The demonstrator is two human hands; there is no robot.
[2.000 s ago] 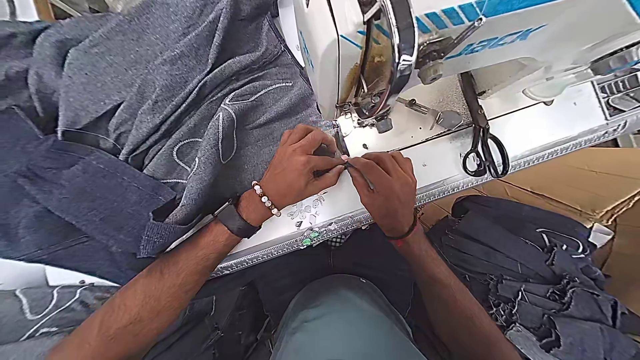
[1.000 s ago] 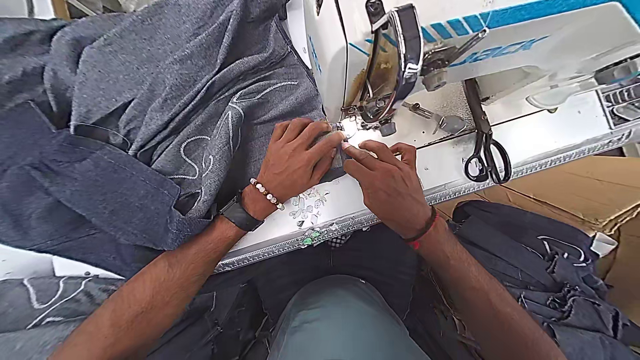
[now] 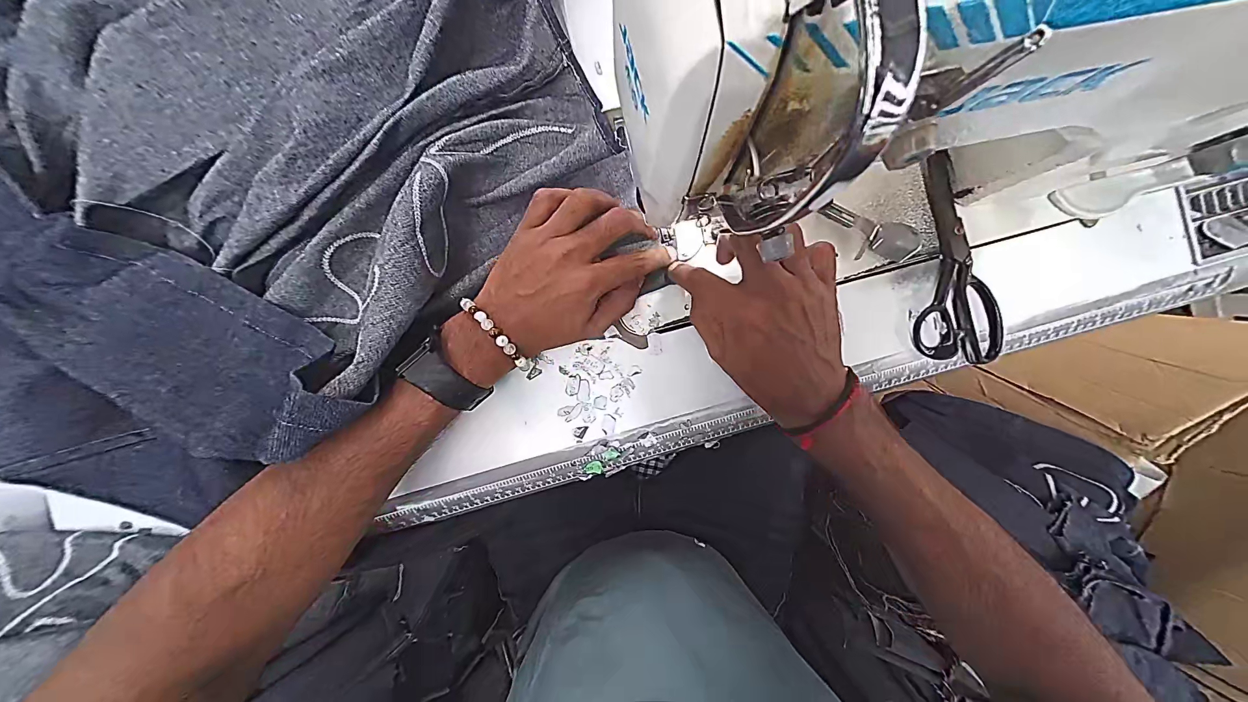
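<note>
My left hand (image 3: 575, 273), with a beaded bracelet and a dark wristwatch, presses and pinches the edge of a dark grey-blue fabric garment (image 3: 390, 185) beside the needle area. A white Jack sewing machine (image 3: 673, 97) stands above both hands, its lit presser foot (image 3: 726, 219) just beyond my fingertips. My right hand (image 3: 780, 327), with red and dark cords at the wrist, has its thumb or index tip against the fabric edge and other fingers bent beside the foot. Whether it grips the cloth is hidden. The garment spreads left, with loose white cords on it.
Black-handled scissors (image 3: 958, 312) lie on the machine bed at the right. Small clear and green bits (image 3: 595, 390) are scattered near a measuring tape (image 3: 1053, 336) along the table's front edge. A cardboard box (image 3: 1102, 380) and dark cloth (image 3: 1014, 478) are at the lower right.
Both hands have moved from in front of the machine up to the presser foot. A lamp at the needle, dim two seconds ago, now shines brightly. The small dark strip between my fingers is no longer plainly visible.
</note>
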